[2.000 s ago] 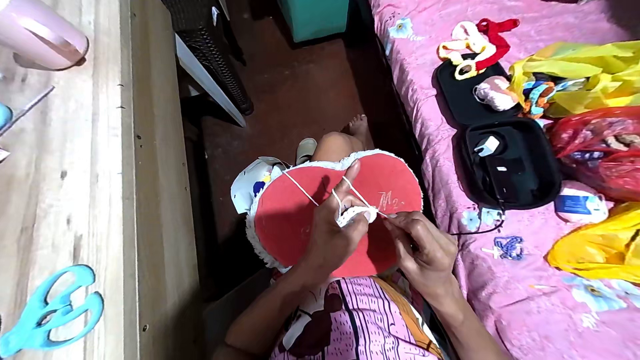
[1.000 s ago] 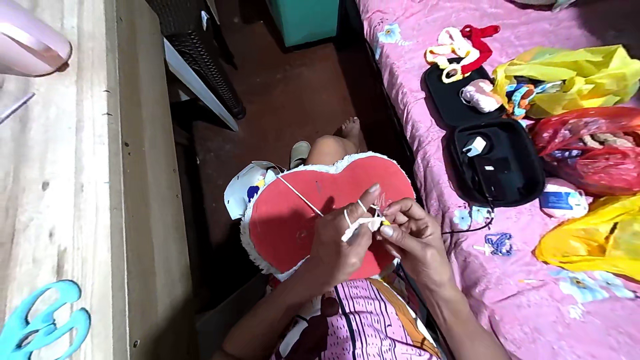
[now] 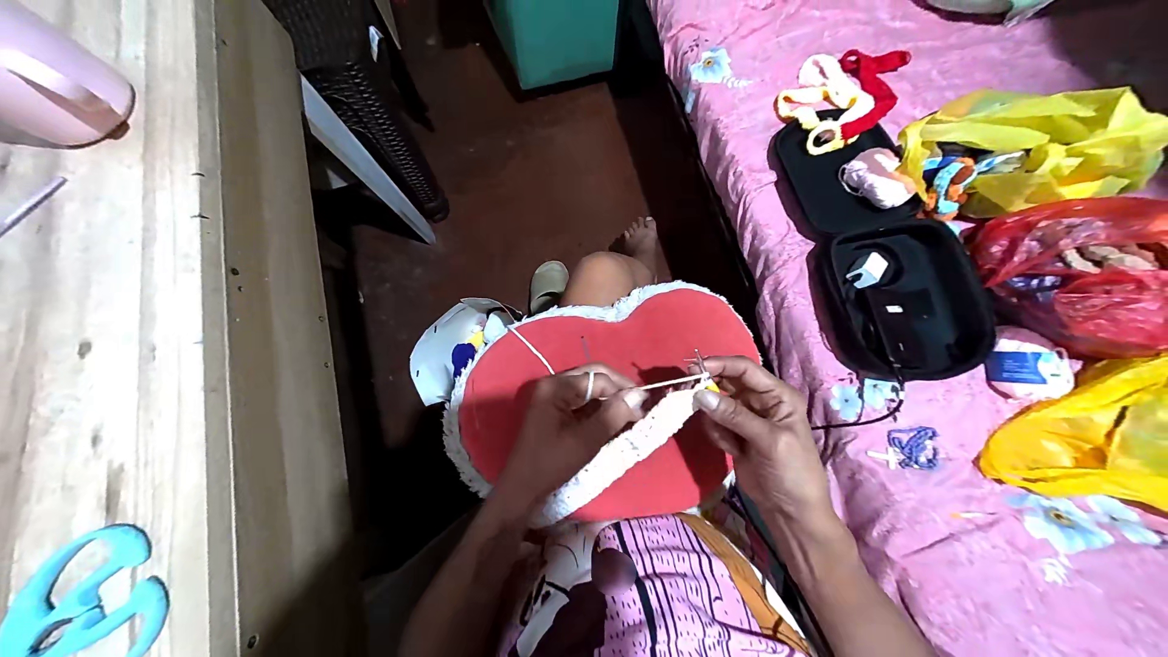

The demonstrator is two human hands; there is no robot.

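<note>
A strip of white crochet work (image 3: 620, 461) slants across a red heart-shaped cushion (image 3: 538, 365) with a fluffy white edge, which lies on my lap. My left hand (image 3: 575, 415) holds white yarn (image 3: 671, 381), looped round a finger and drawn taut to the strip's upper end. My right hand (image 3: 762, 420) grips that end and a thin crochet hook (image 3: 699, 362), whose metal tip points up. Something small and yellow shows at its fingertips. More yarn crosses the cushion's upper left, from a white bag (image 3: 438, 351) beside it.
On the left, a wooden table bears light-blue scissors (image 3: 82, 598) and a pink container (image 3: 55, 78). On the pink-sheeted bed at right lie an open black case (image 3: 967, 315), a yarn ball (image 3: 1031, 365), a red plastic bag (image 3: 1077, 301), yellow bags (image 3: 1086, 438) and crocheted pieces (image 3: 826, 96).
My hands have moved apart, and a longer stretch of the white strip now shows between them. The yarn from my left hand runs taut to the right.
</note>
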